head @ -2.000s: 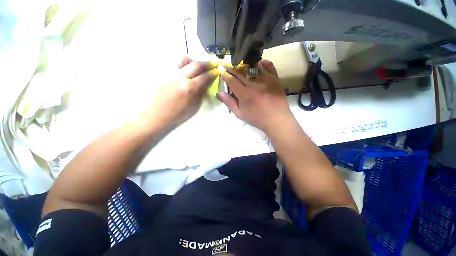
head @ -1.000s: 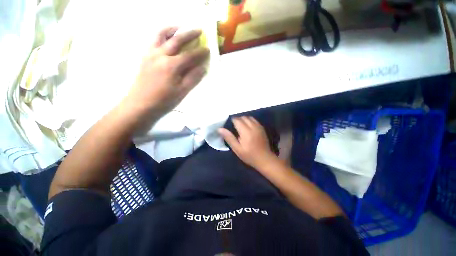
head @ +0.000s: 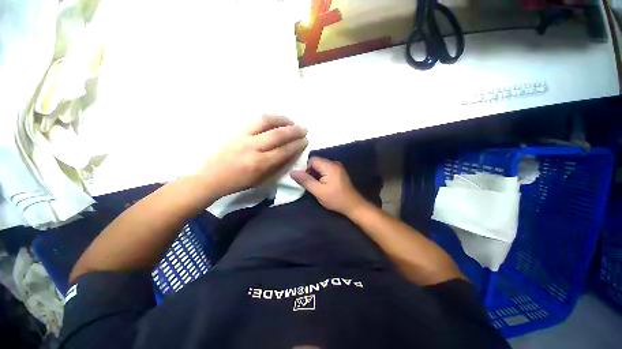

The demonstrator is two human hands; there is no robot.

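A white fabric panel (head: 292,187) hangs over the table's front edge towards my lap; on the overexposed table its outline cannot be told. My left hand (head: 262,151) holds the fabric at the edge, fingers bent over it. My right hand (head: 326,183) is just to the right and lower, with thumb and fingertips at the fabric's right edge; whether it grips the cloth is hard to tell.
Black-handled scissors (head: 434,37) lie at the top, right of an orange-red mark (head: 348,50). Cream strips (head: 65,102) are heaped at the left. A blue basket (head: 556,252) below right holds white folded pieces (head: 477,211). Another blue basket (head: 181,262) is below left.
The view has tipped down, so the machine head has left the picture. Both hands have come from the needle area to the table's front edge; the left moved there in the last second.
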